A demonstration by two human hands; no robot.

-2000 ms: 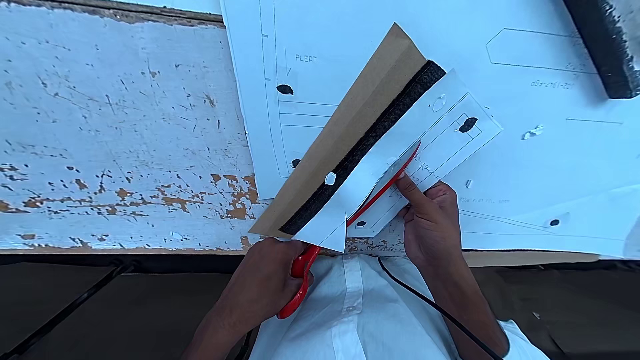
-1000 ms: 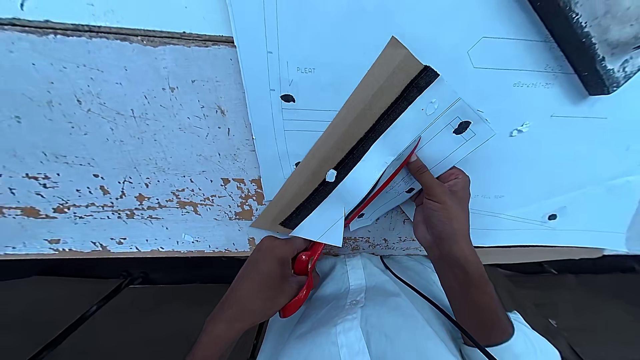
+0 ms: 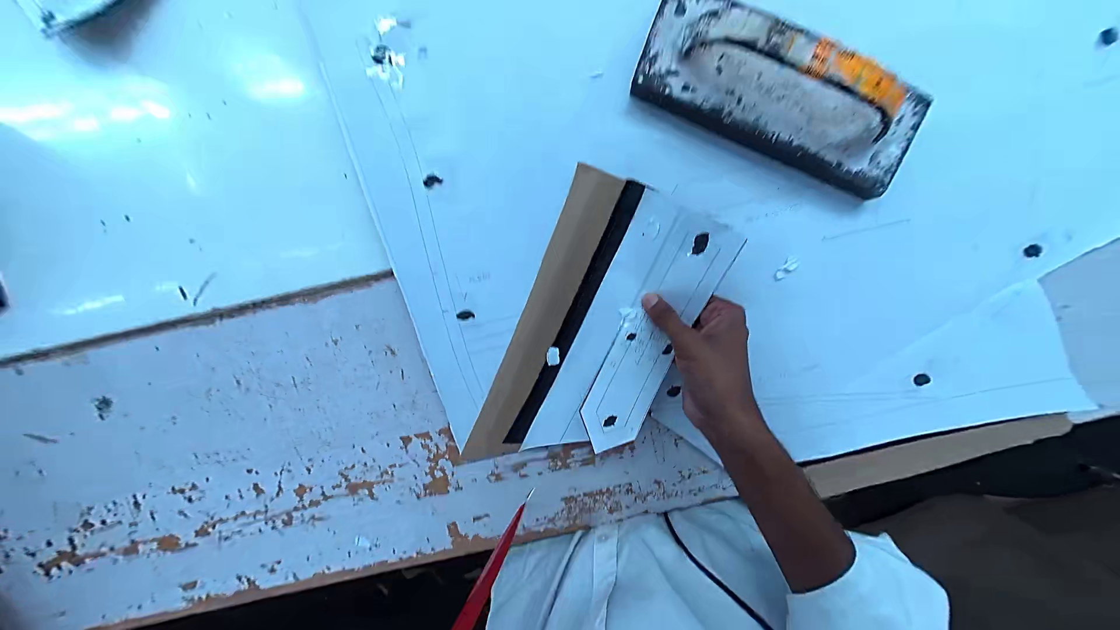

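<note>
My right hand pinches a layered paper piece, thumb on top and fingers beneath. Within it, a white paper pattern strip with drawn lines, dark marks and a pointed lower end lies over white paper. Along the left side of the piece run a black band and a brown paper strip. Below, apart from the paper, the narrow red blade of the scissors points upward at the bottom edge. Their handles are outside the view, and so is my left hand.
A worn block with an orange-taped handle rests on large white pattern sheets with dark marks. At left are a glossy white surface and a chipped, painted table strip. The table's front edge runs just before my shirt.
The scissors have moved out of the paper, down toward me, and my left hand has left the view. The pointed strip now lies flatter under my right thumb. The view has shifted considerably.
</note>
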